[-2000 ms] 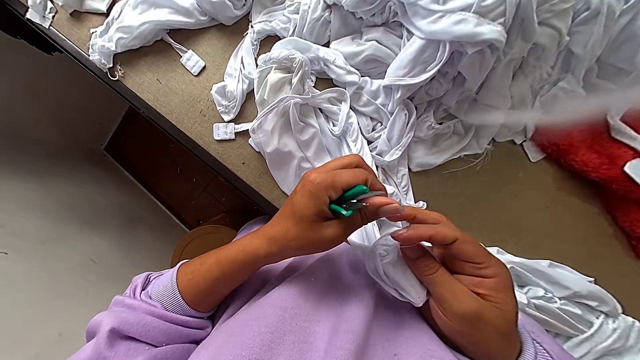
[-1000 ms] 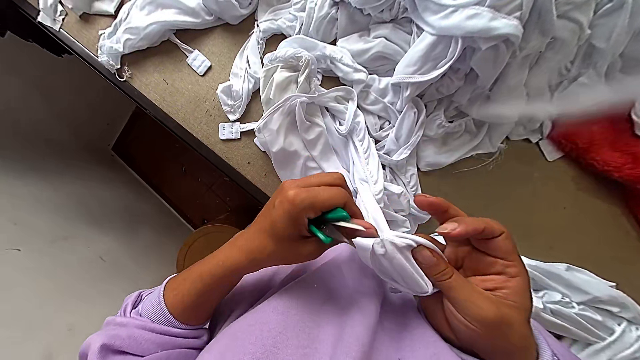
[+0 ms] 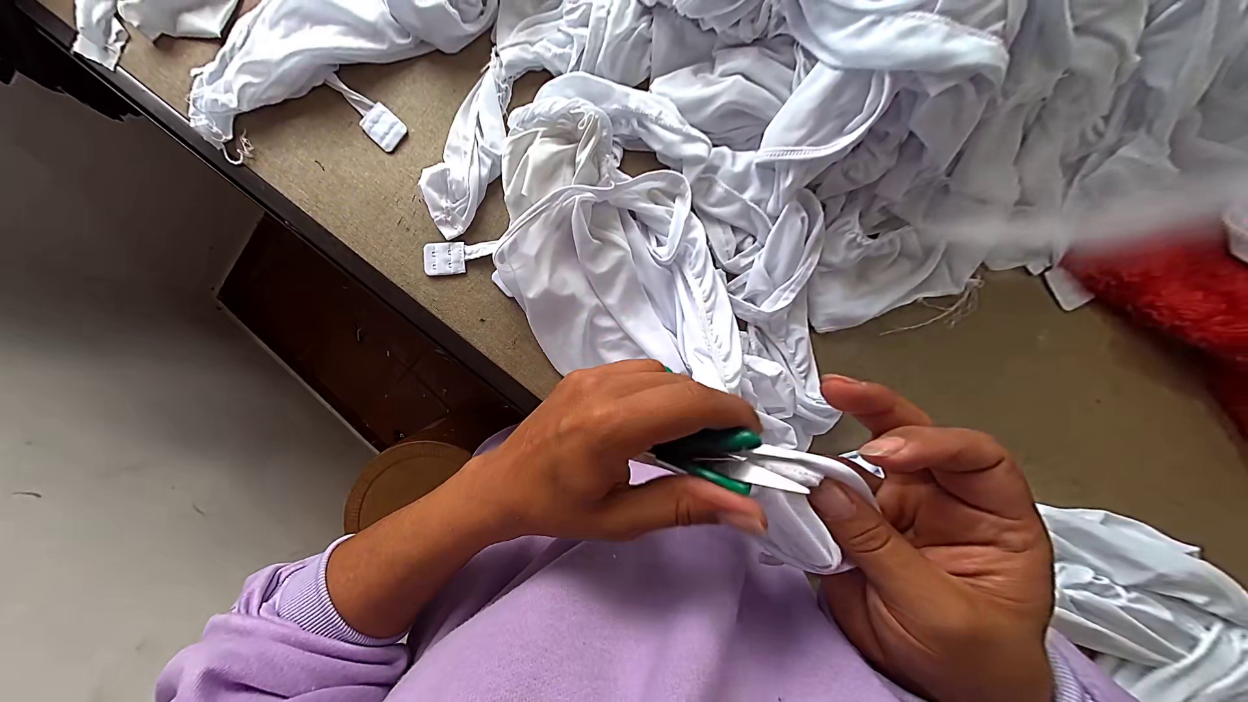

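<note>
My left hand (image 3: 634,453) holds small green-handled thread snips (image 3: 726,458), their metal blades apart and pointing right at the edge of a white fabric garment (image 3: 604,283). Between thumb and fingers of my right hand (image 3: 926,526) is a folded, looped edge of that garment, right beside the blade tips. The garment runs up from my hands onto the table, where a white hook-and-eye tab (image 3: 446,258) sticks out at its left. My left palm hides part of the snips' handles.
A large heap of white garments (image 3: 907,117) covers the table's far side. Another white garment with a tab (image 3: 384,127) lies at upper left, near the dark table edge (image 3: 322,239). Red fluffy fabric (image 3: 1170,292) is at right, more white fabric (image 3: 1141,595) at lower right. A round brown stool seat (image 3: 400,483) stands below.
The snips were near the fabric with my left fingers curled round them; now their blades show spread at the fabric edge. My left hand has moved closer to my right thumb.
</note>
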